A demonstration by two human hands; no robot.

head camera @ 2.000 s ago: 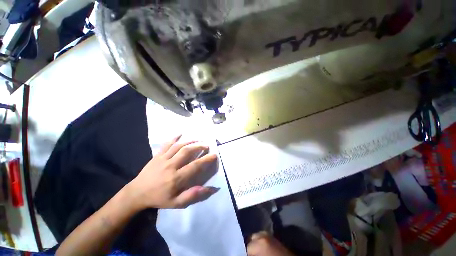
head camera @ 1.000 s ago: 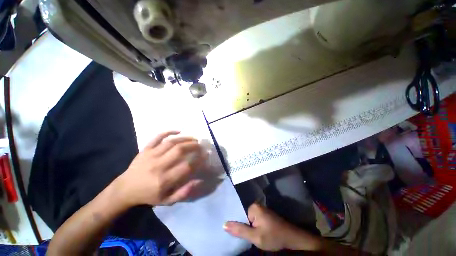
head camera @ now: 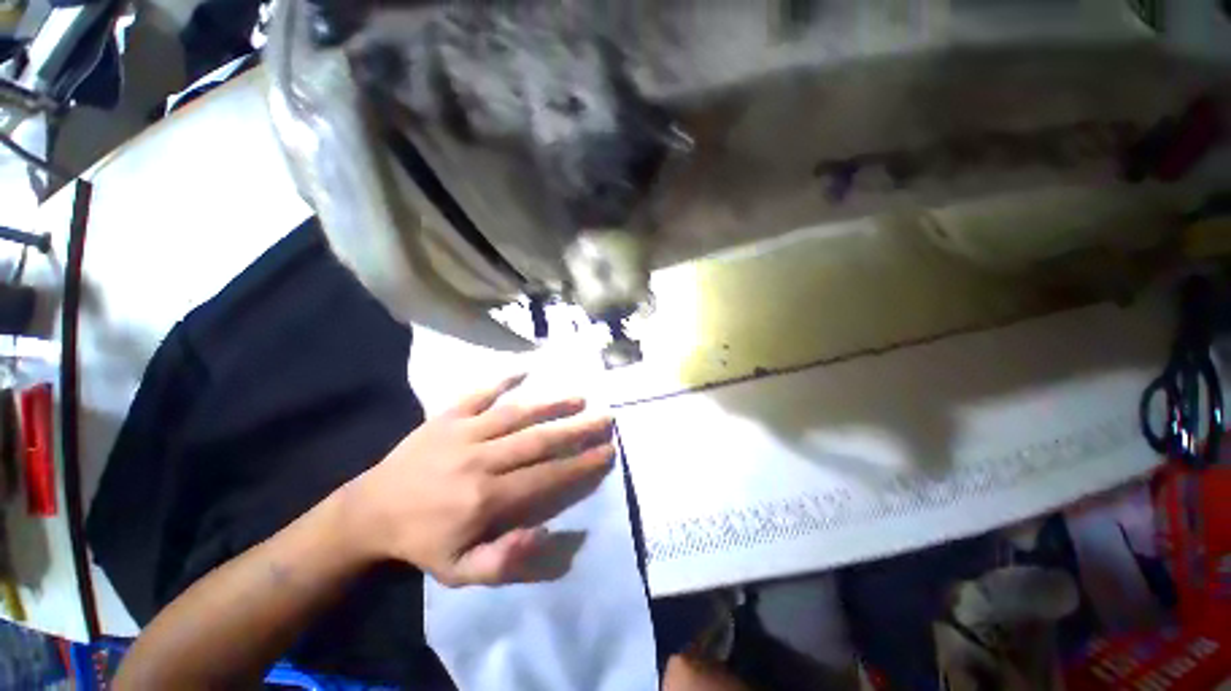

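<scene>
A white fabric panel (head camera: pixel 540 621) lies from the presser foot (head camera: pixel 621 354) down over the table's front edge, with a thin dark line along its right edge. The black fabric panel (head camera: pixel 270 419) spreads on the table to its left. My left hand (head camera: pixel 493 486) lies on the white panel just in front of the presser foot, fingers apart, holding nothing. My right hand (head camera: pixel 695 675) is cut off by the bottom edge beside the white panel; its fingers are hidden. The sewing machine head (head camera: pixel 756 149) is above, blurred.
Scissors (head camera: pixel 1188 405) lie at the table's right end. A printed scale (head camera: pixel 837 502) runs along the front edge. A red basket (head camera: pixel 1161 648) with scraps is below right. A blue basket (head camera: pixel 290 675) shows at the bottom left. A red object (head camera: pixel 38 452) is at far left.
Since one second ago, my left hand has flattened on the white panel nearer the presser foot. My right hand has dropped mostly out of view. The camera view has shifted, with everything appearing lower and further right.
</scene>
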